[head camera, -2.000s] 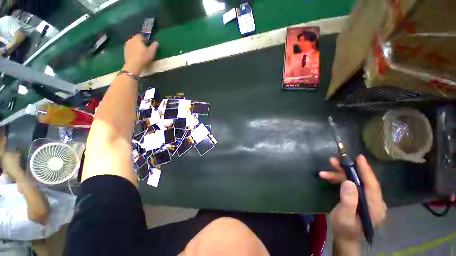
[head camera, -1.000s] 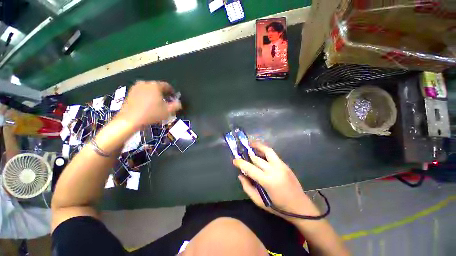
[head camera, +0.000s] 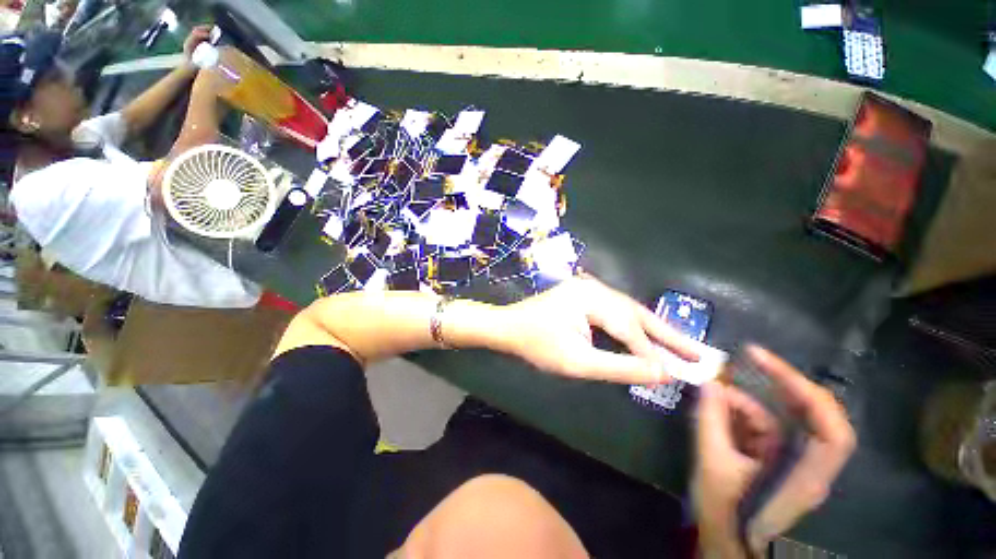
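My left hand (head camera: 612, 333) holds a small white LCD screen (head camera: 699, 363) at its fingertips, right beside my right hand's fingers. My right hand (head camera: 770, 437) is blurred and holds the dark soldering iron (head camera: 768, 486); the iron's tip cannot be made out. A blue phone circuit board (head camera: 685, 313) lies on the dark green mat under my left fingers, its white keypad part partly hidden by them. The pile of LCD screens (head camera: 453, 207), white and black squares with orange tabs, lies left of the board.
A smartphone (head camera: 874, 175) lies upper right. The cleaning pot (head camera: 975, 437) is cut off at the right edge, below a cardboard box (head camera: 961, 235). Beyond the pale rail is a green conveyor (head camera: 699, 33) with another phone board (head camera: 863, 49). A white fan (head camera: 221, 191) and another worker (head camera: 98, 218) are left.
My left hand has moved from the pile to the board and holds an LCD screen beside my right hand. The view has turned, so the pile and fan appear further right.
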